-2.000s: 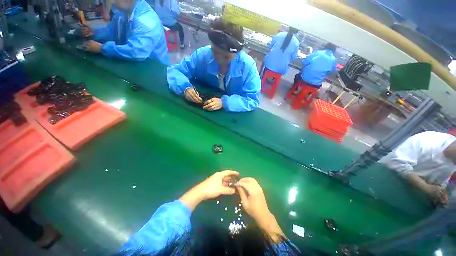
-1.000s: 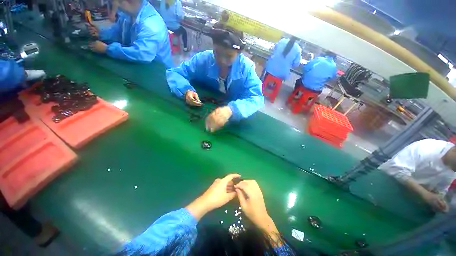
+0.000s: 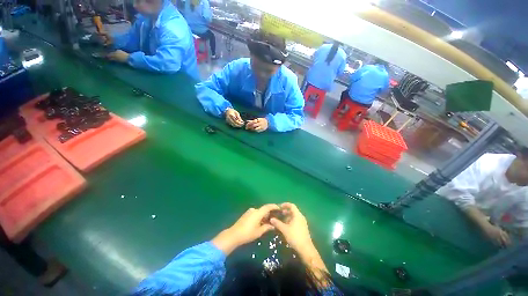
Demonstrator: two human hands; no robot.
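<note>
My left hand [image 3: 250,225] and my right hand [image 3: 293,226] meet at lower centre, over the green belt. Their fingertips are closed around a small dark unit [image 3: 276,215], mostly hidden between the fingers. Whether a white piece is held with it cannot be told. Tiny white pieces [image 3: 270,265] lie in a loose pile just below my hands, with a few strewn above the pile. A white slip [image 3: 342,270] lies flat to the right of the pile. Dark units lie singly on the belt at right, one above the slip [image 3: 341,246] and one farther right [image 3: 401,273].
Salmon-red trays [image 3: 110,144] stand at left, one heaped with dark units [image 3: 72,113]. Opposite, a person in blue [image 3: 255,92] works with both hands over a dark item. Another dark unit [image 3: 210,129] lies near the far ledge. A slanting metal post [image 3: 446,167] stands at right.
The dark unit before the person opposite left its place on the belt; that person reached out and drew back. The dark units at right shifted leftward. My hands stay together, fingers slightly changed.
</note>
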